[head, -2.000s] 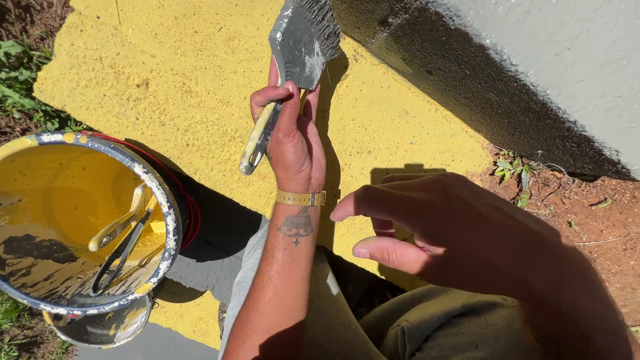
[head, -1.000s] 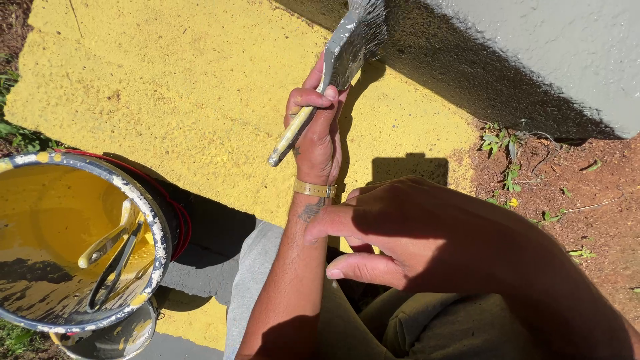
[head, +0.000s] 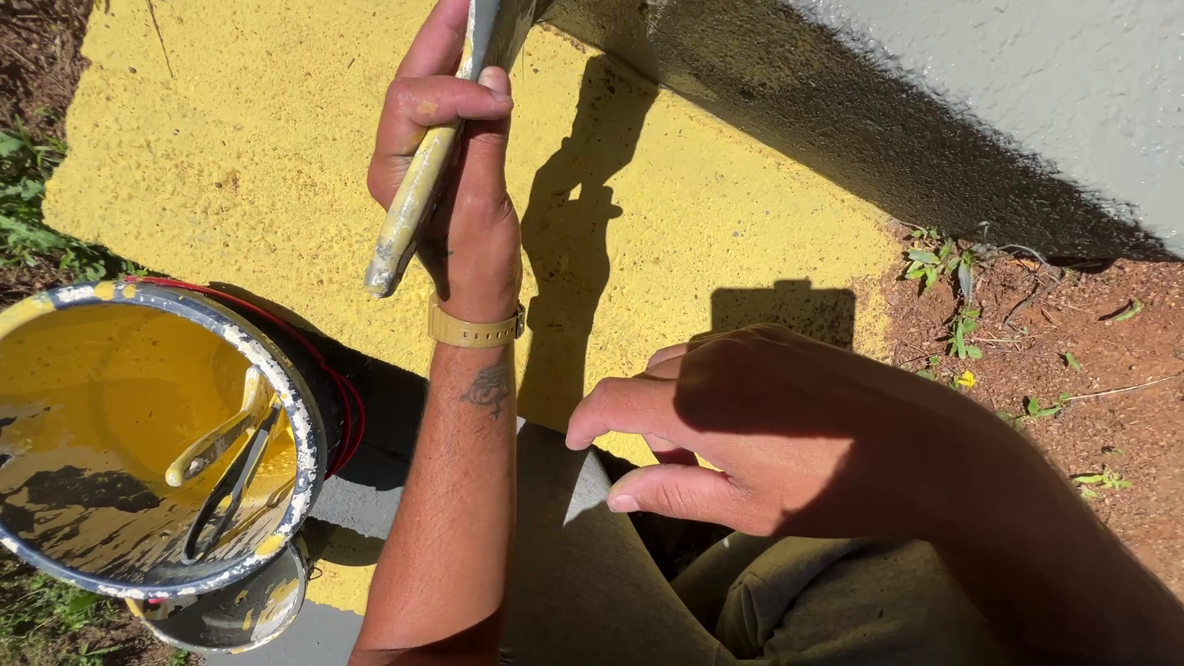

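My left hand (head: 453, 176) holds a paintbrush (head: 416, 199) by its yellow, paint-smeared handle, with the gray-coated head pointing up and cut off by the top edge of the view. A yellow watch strap circles that wrist. Over my lap hangs my right hand (head: 703, 435), palm down, thumb and fingers apart with nothing between them. To the left stands a large bucket (head: 310, 407) of yellow paint; inside it lean a brush with a yellow handle (head: 213, 449) and a dark-handled tool (head: 231, 490).
A smaller paint-stained bucket (head: 231, 610) sits below the large one. Yellow-painted concrete (head: 277, 139) lies beneath my left hand. A gray-painted wall (head: 1036, 83) rises at the upper right, its lower part dark. Reddish soil (head: 1110, 370) with small weeds borders the right side.
The brush in my left hand has turned, showing its narrow edge instead of its broad face. My right hand stays free, with thumb and fingers apart.
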